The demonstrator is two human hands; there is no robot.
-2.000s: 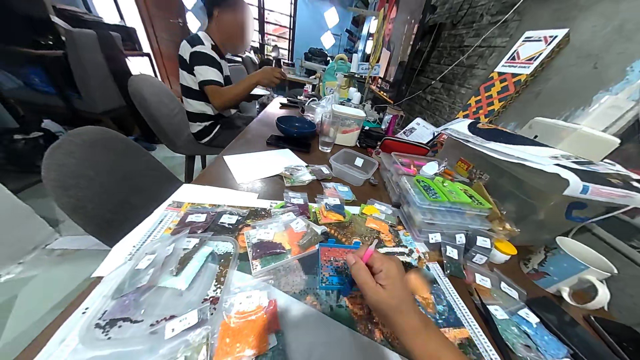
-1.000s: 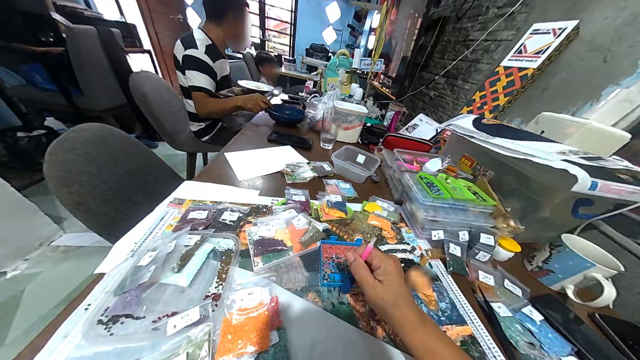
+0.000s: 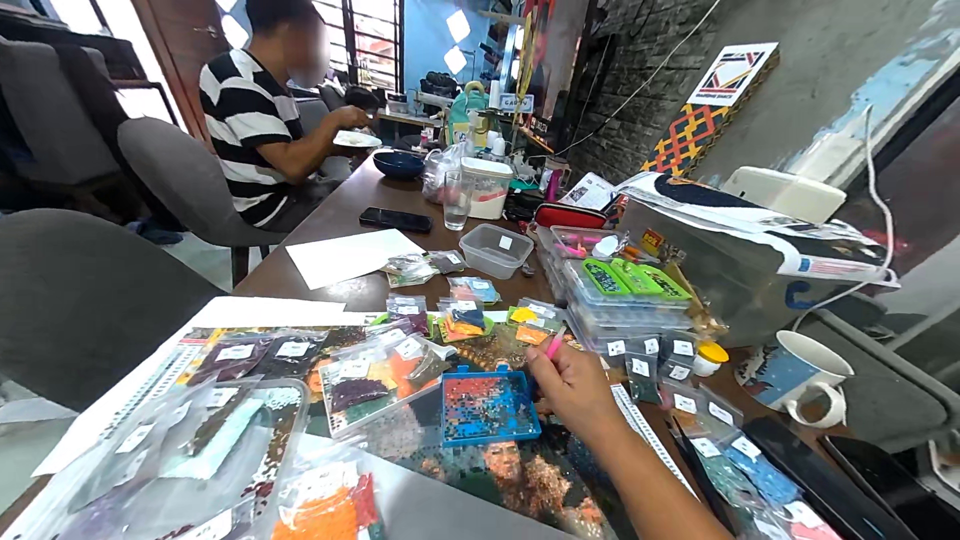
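Observation:
My right hand (image 3: pixel 574 386) grips a pink pen-like applicator (image 3: pixel 556 343), its tip pointing up, just right of a blue plastic tray (image 3: pixel 489 409) that holds red, blue and dark diamond-painting drills. The tray lies on a partly covered diamond-painting canvas (image 3: pixel 517 480). Left of it, a clear tray (image 3: pixel 382 382) holds small bags of purple and orange drills. A larger clear plastic container (image 3: pixel 289 420) with labelled bags and loose drills is farther left, and a bag of orange drills (image 3: pixel 326 510) lies at the front. My left hand is out of view.
Stacked clear cases (image 3: pixel 615 307) with green trays (image 3: pixel 637 277) stand right of the canvas. A mug (image 3: pixel 795 375), small bags and black tweezers (image 3: pixel 697 465) lie at the right. Behind are an empty plastic tub (image 3: pixel 496 251), a phone (image 3: pixel 395 220) and a glass (image 3: pixel 456 201). Another person sits at the far left, holding a plate (image 3: pixel 357 139).
My right hand has stayed beside the blue tray with the applicator in it. The other person's plate, seen by the dark bowl a second ago, is now held nearer their body.

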